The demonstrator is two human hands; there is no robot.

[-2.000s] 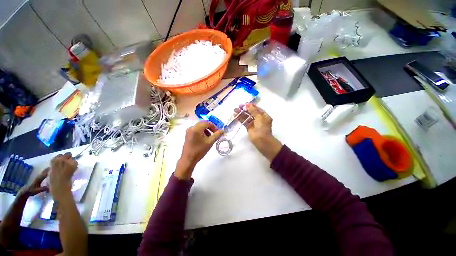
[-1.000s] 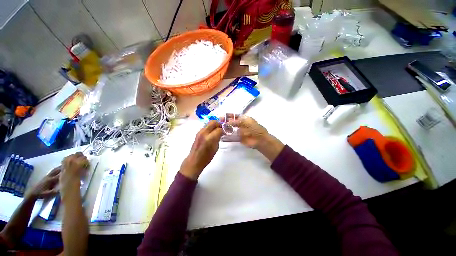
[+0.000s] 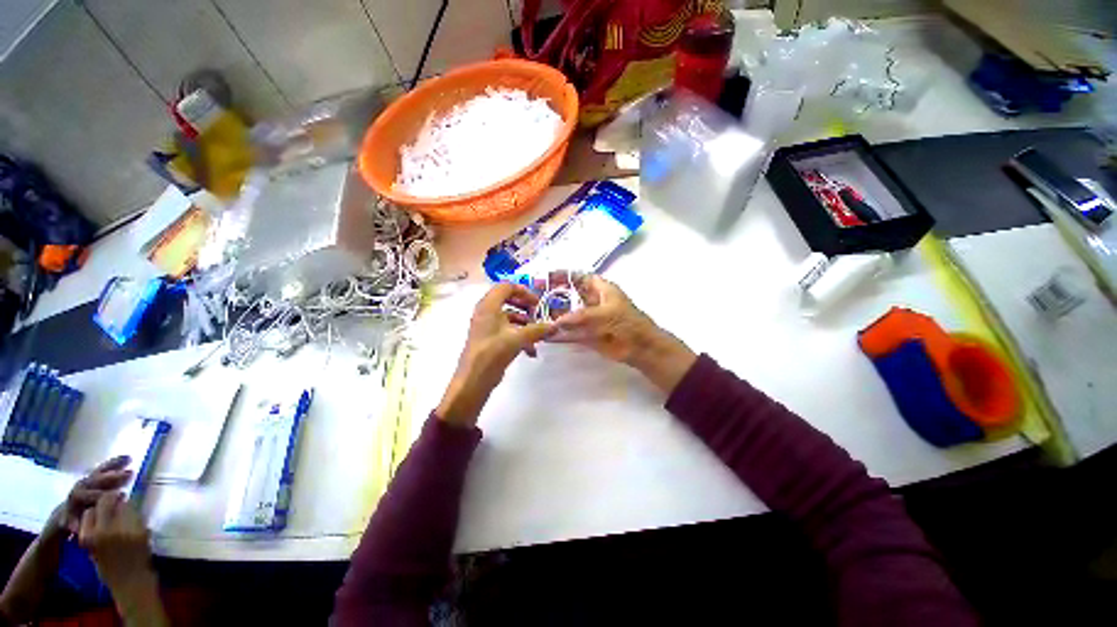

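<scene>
A white cable [image 3: 559, 301] is coiled in a small ring between my two hands, above the white tabletop. My left hand [image 3: 500, 328] grips the coil's left side with thumb and fingers. My right hand [image 3: 604, 321] grips its right side. The fingers hide part of the coil and its plug ends. Flat blue-and-white packages [image 3: 566, 235] lie just beyond my hands. A tangled heap of white cables [image 3: 355, 300] lies to the left.
An orange basket [image 3: 472, 206] of short white strips stands behind. A bagged white box [image 3: 701, 159], a black open box [image 3: 848, 196] and an orange-blue ring [image 3: 941, 377] are on the right. A neighbour's hands [image 3: 108, 521] hold a blue-edged box at far left.
The cable has gone from a small hanging coil with loose lengths to a ring held between both hands. The neighbour's hands have moved down and nearer the table edge.
</scene>
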